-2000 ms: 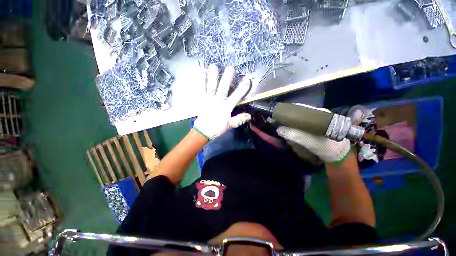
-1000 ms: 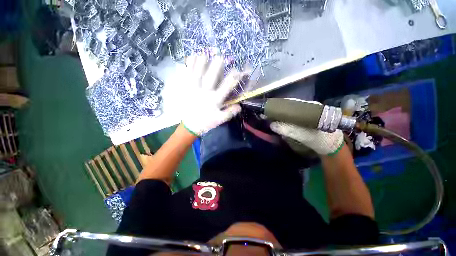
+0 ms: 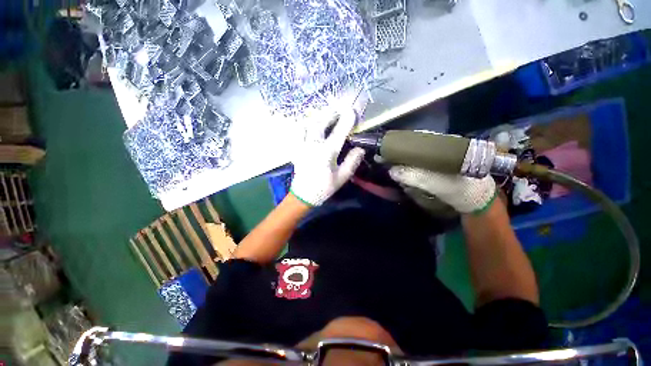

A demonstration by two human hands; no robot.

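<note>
My right hand [image 3: 450,189], in a white knit glove, is closed around the underside of the olive-green air screwdriver [image 3: 425,151]. The driver lies level, its dark nose [image 3: 365,142] pointing left at the table edge. My left hand [image 3: 323,163], also gloved, is at the driver's nose with thumb and fingers curled towards it. Whether it holds a small part there is hidden by glare and the fingers. A heap of thin silver screws [image 3: 318,53] lies on the pale table [image 3: 457,71] just beyond my left hand.
Grey perforated metal pieces [image 3: 390,32] and a second fastener pile [image 3: 168,154] lie on the table. A ring-ended wrench [image 3: 626,11] is at far right. Blue bins [image 3: 610,154] stand below. A hose [image 3: 628,236] curves from the driver. A slatted pallet [image 3: 175,239] is at lower left.
My left hand was spread flat over the table edge near the screw heap; it has drawn in and curled at the driver's nose. The driver has risen slightly in my right hand.
</note>
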